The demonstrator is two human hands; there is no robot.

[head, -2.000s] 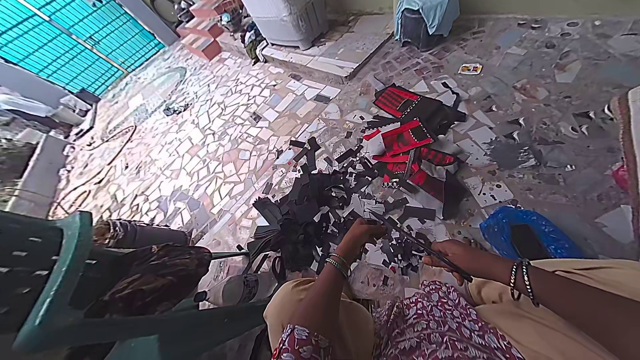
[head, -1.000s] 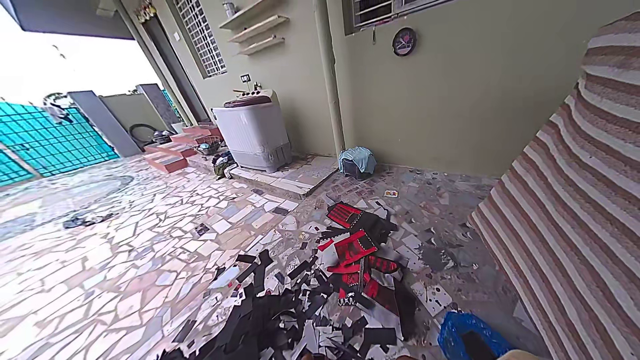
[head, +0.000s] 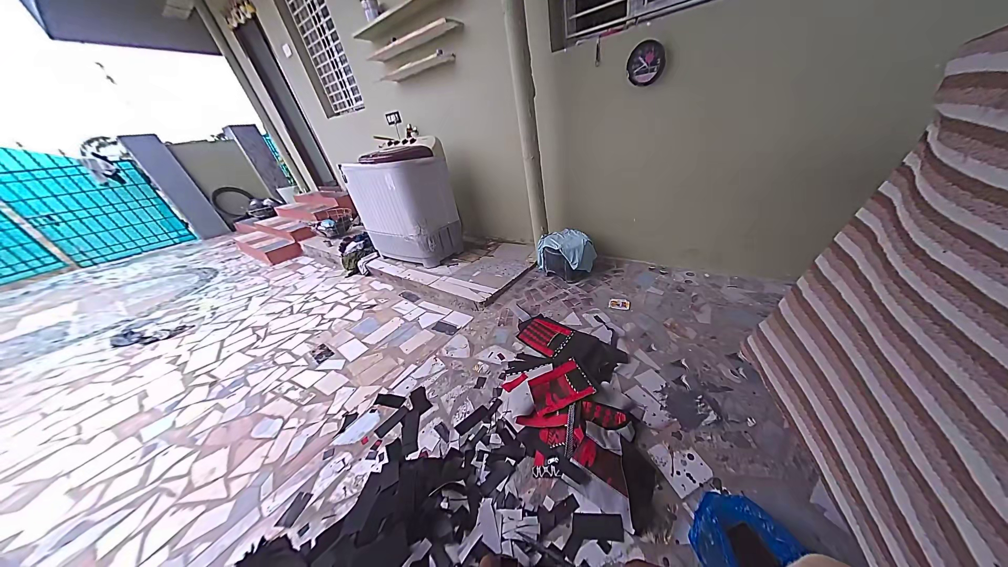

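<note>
Neither of my hands shows clearly; only slivers of skin appear at the bottom edge, too little to tell what either holds. Black fabric scraps and strips point(head: 394, 496) lie heaped on the floor at the bottom centre. Beyond them and to the right is a loose pile of red and black fabric pieces point(head: 561, 387), some with white dotted edging. A blue plastic bag point(head: 736, 524) with something dark in its opening sits at the lower right.
A striped cloth point(head: 906, 276) hangs at the right. A white washing machine point(head: 405, 201) stands on a low tiled ledge point(head: 472, 279) by the wall. Near it are a blue cloth over a dark container point(head: 567, 253), red steps point(head: 272, 240) and a small packet point(head: 620, 304) on the floor.
The view has tilted up strongly from my lap to the wall. Two seconds ago both hands were visible over the scraps, with a dark strip or tool between them; now they are almost wholly out of frame.
</note>
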